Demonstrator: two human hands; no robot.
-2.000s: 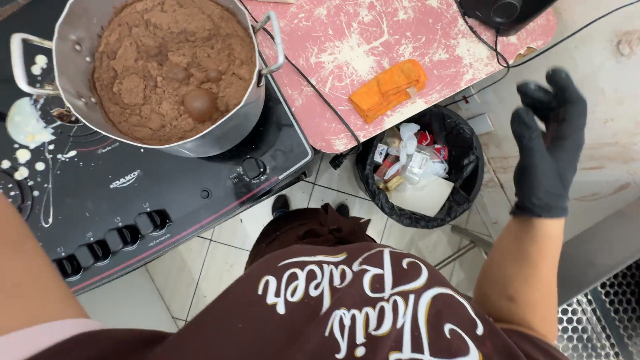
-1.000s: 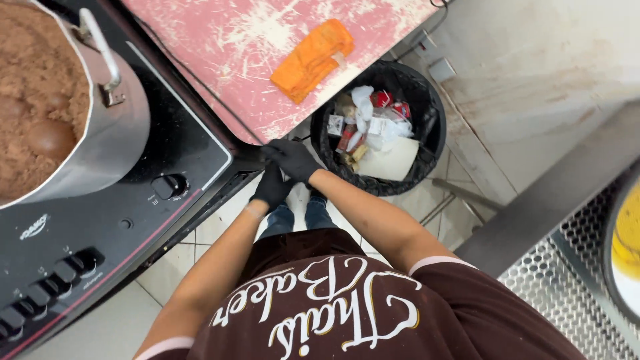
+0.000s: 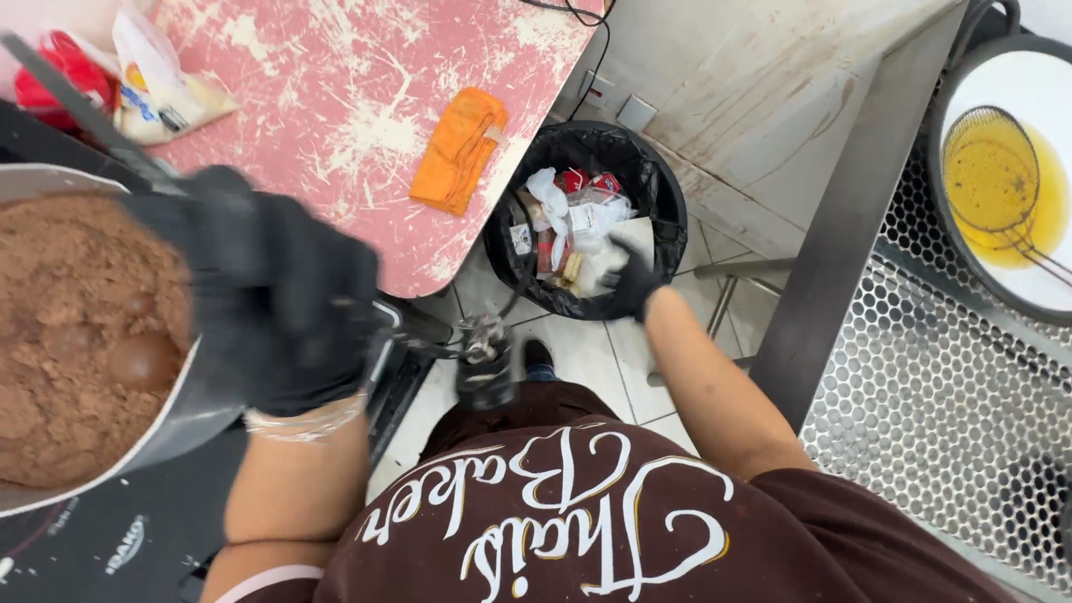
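Note:
My left hand (image 3: 285, 301), in a black glove and blurred, is closed around a long grey flat bar (image 3: 79, 105) over the right rim of a large metal pot (image 3: 180, 419). The pot holds a lumpy brown mixture (image 3: 75, 335) with a smooth rounded lump at its right side. My right hand (image 3: 632, 280), also gloved in black, is over the right part of a black-lined bin (image 3: 670, 201); its fingers are apart and nothing shows in them. Wrappers and plastic bags (image 3: 586, 218) lie in the bin. A blurred dark object (image 3: 486, 360) with a cable is between my hands.
An orange cloth (image 3: 459, 155) lies on a pink, scraped tabletop (image 3: 335, 100). Plastic packages (image 3: 155, 92) are at its left. The black cooktop (image 3: 109, 536) is below the pot. To the right, a bowl (image 3: 946, 193) with yellow liquid and a strainer (image 3: 992, 172) stands by perforated metal.
My hands, together near the cooktop's corner a second ago, are apart. The left has moved up and left with the grey bar; the right is over the bin. The view has shifted.

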